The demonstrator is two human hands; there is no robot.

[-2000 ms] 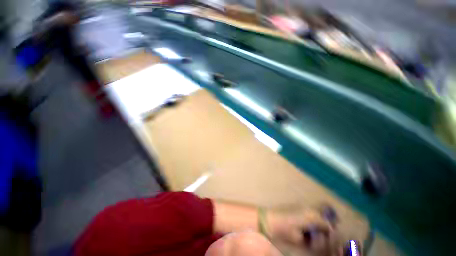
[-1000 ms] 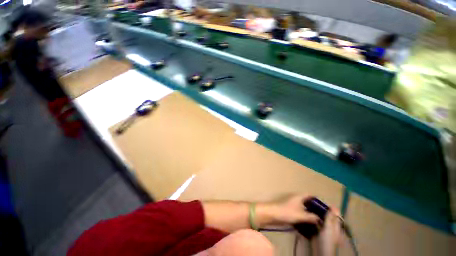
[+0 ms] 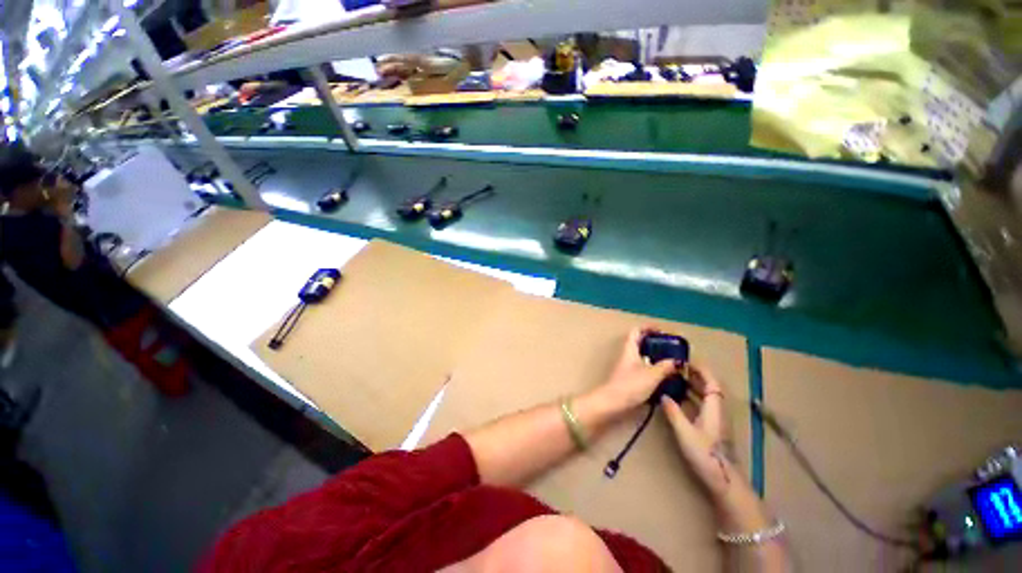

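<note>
My left hand [image 3: 640,378] and my right hand [image 3: 700,422] together hold a small black LED lamp unit [image 3: 665,349] above the cardboard sheet [image 3: 504,358]. A second dark part shows between the fingers just below it; I cannot tell if it is a separate unit. A thin black lead hangs down from the hands to a small connector [image 3: 611,468]. The test lead [image 3: 813,472] lies on the right cardboard, its free end near the green strip, apart from my hands.
A power supply [image 3: 986,509] with a lit blue display stands at the right edge. Another unit [image 3: 321,284] lies on the left cardboard. The green conveyor [image 3: 661,235] beyond carries several units. A person [image 3: 79,257] stands at the far left.
The view has steadied and swung right, bringing the power supply and test lead into sight. Both hands still hold the black unit, now with the lead and connector hanging clearly visible.
</note>
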